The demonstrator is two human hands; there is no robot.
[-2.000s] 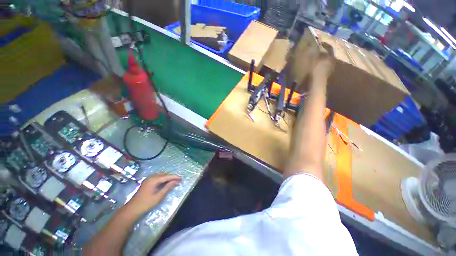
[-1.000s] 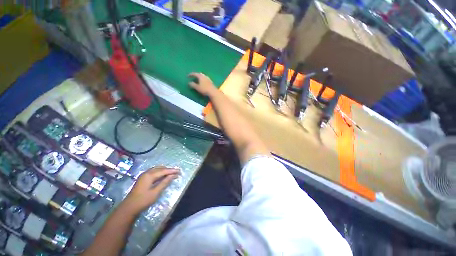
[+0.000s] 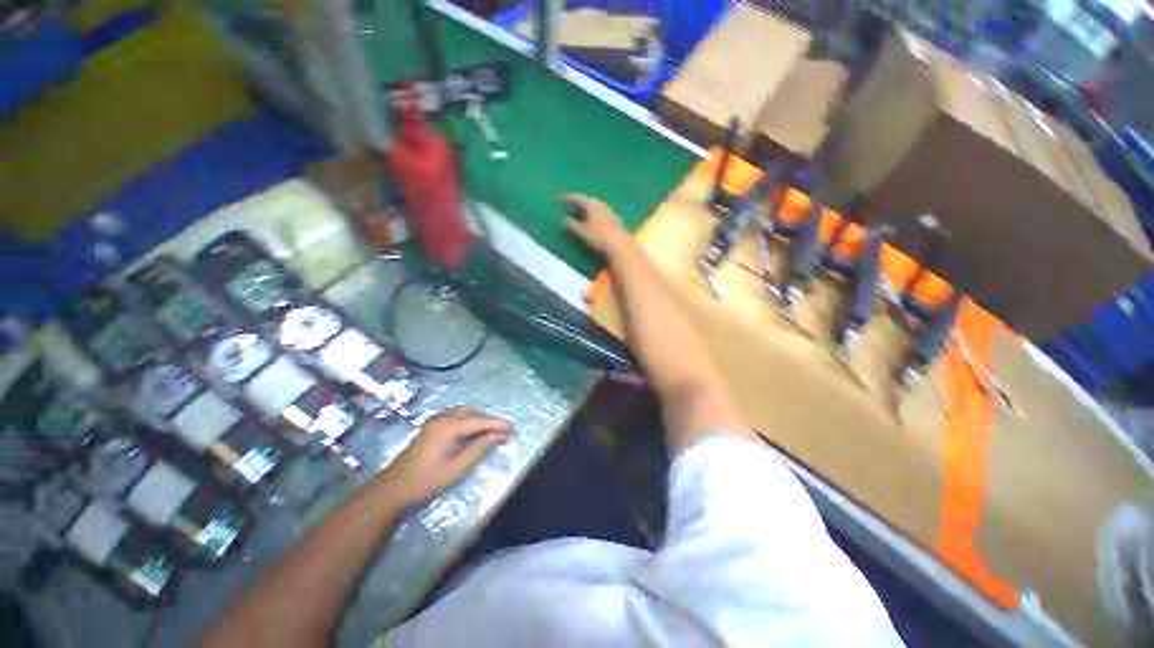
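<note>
Several long black lock housings (image 3: pixel 285 386) lie side by side on the film-covered bench at the left, open sides up, with green boards, silver discs and white rectangles. My left hand (image 3: pixel 443 452) rests on the film just right of the nearest housings, fingers apart, holding nothing. My right hand (image 3: pixel 592 228) is over the green belt near the orange-edged cardboard, small and blurred, with nothing visible in it. Several black door handle assemblies (image 3: pixel 861 294) stand in a row on the cardboard, right of my right arm.
A red squeeze bottle (image 3: pixel 430 190) stands behind the bench beside a looped black cord (image 3: pixel 437 361). A dark metal assembly (image 3: pixel 475 84) lies on the green belt (image 3: pixel 544 152). Cardboard boxes (image 3: pixel 1012 190) stand beyond the handles. A white fan (image 3: pixel 1124 563) is at the right edge.
Since two seconds ago my right hand has moved from the large box to over the green belt. More handles now show on the cardboard. My left hand stays on the bench; the view has shifted.
</note>
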